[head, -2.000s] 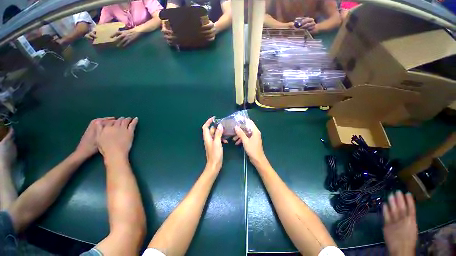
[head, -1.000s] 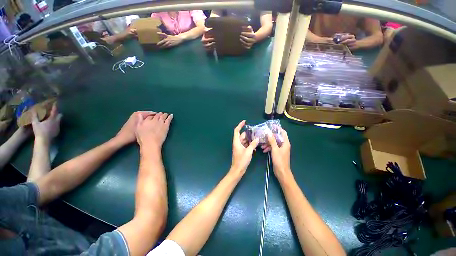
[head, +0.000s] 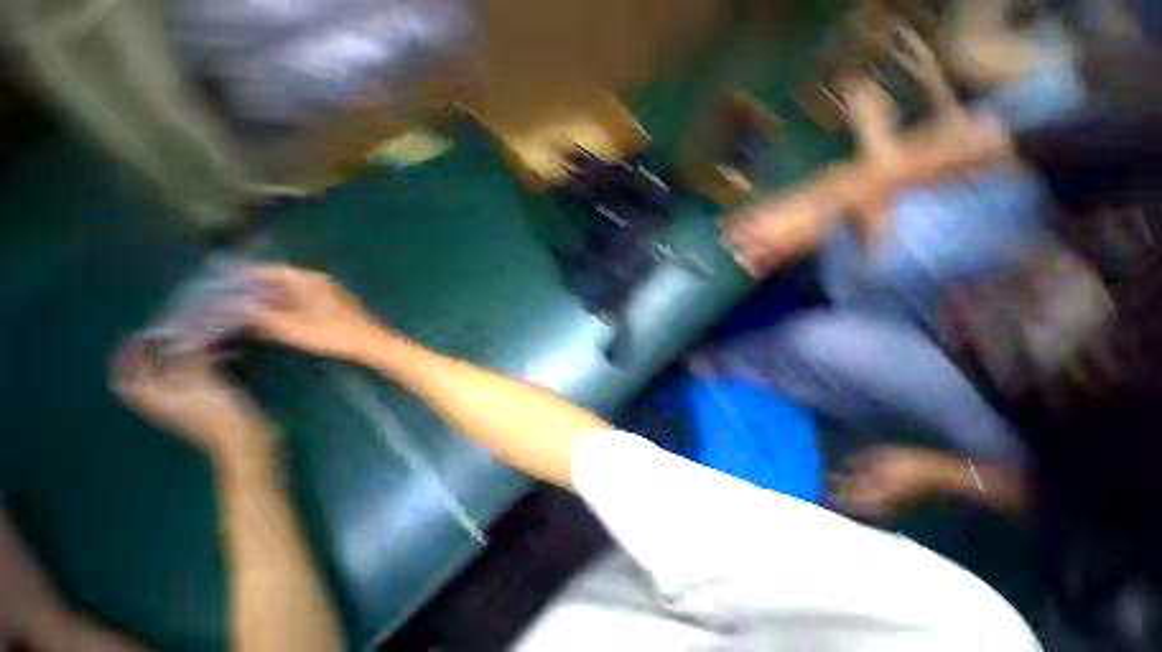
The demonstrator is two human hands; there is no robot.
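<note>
The view is strongly blurred. A bagged small device (head: 204,303) in shiny clear plastic is at the left, above the green bench top. My left hand (head: 179,389) holds its lower left side. My right hand (head: 303,310) holds its right side, with the fingers over the bag. The device's details and the exact finger positions are too blurred to tell.
A pile of black cables (head: 618,223) lies by an open small brown box (head: 573,134). Clear bagged units (head: 325,57) stand at the top left, beside pale posts (head: 134,108). A seated person (head: 943,242) and a blue stool (head: 754,437) are at the right.
The view has swung sharply to the right and tilted, so the cables and bags appear further left. The person and stool at the right have come into view. Both hands still hold the bagged device.
</note>
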